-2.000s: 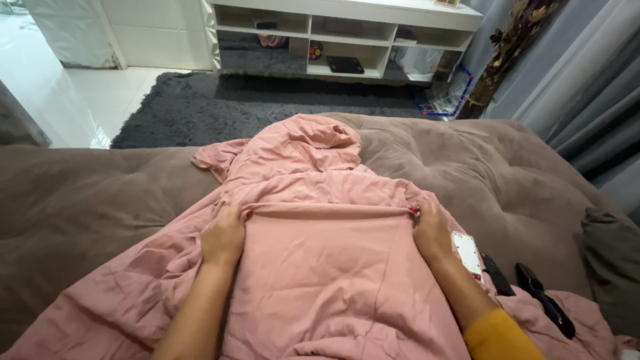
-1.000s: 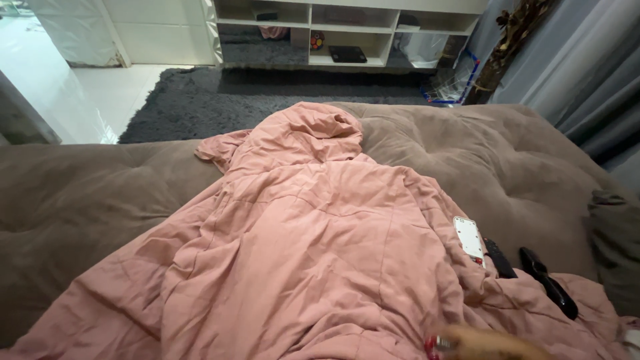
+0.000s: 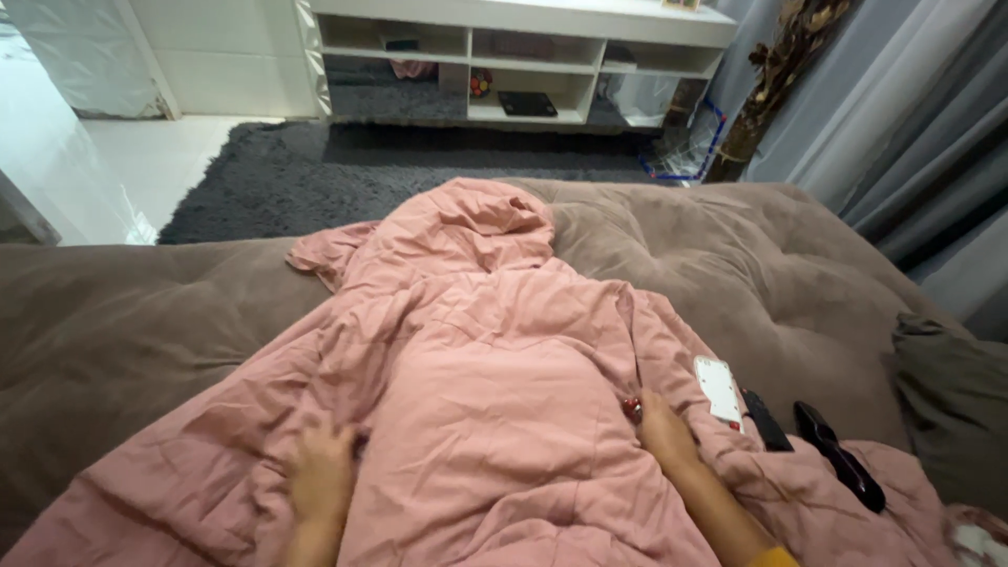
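Observation:
A wrinkled pink cloth garment or cover (image 3: 488,378) lies spread over a brown tufted sofa seat, its far end bunched up. My left hand (image 3: 319,465), blurred, rests on the cloth's left part beside a raised fold; whether its fingers grip fabric I cannot tell. On the right, my right hand (image 3: 657,429) is at a seam of the cloth, with a small red shiny thing (image 3: 631,408) at its fingertips; its grip is partly hidden. Just right of that hand lies a white flat case (image 3: 717,391), then a black remote-like object (image 3: 765,421) and a glossy black handled object (image 3: 841,457).
The brown sofa (image 3: 709,276) spans the view. Beyond it are a dark shaggy rug (image 3: 276,181) and a white TV cabinet (image 3: 535,16). Grey curtains (image 3: 890,142) and a dried plant trunk (image 3: 756,118) stand at right. A dark cushion (image 3: 953,417) is at the right edge.
Two seconds ago both hands held a straight fold of the cloth; one second ago that fold was gone and only one hand showed, low at right. Now both hands are at the cloth's sides.

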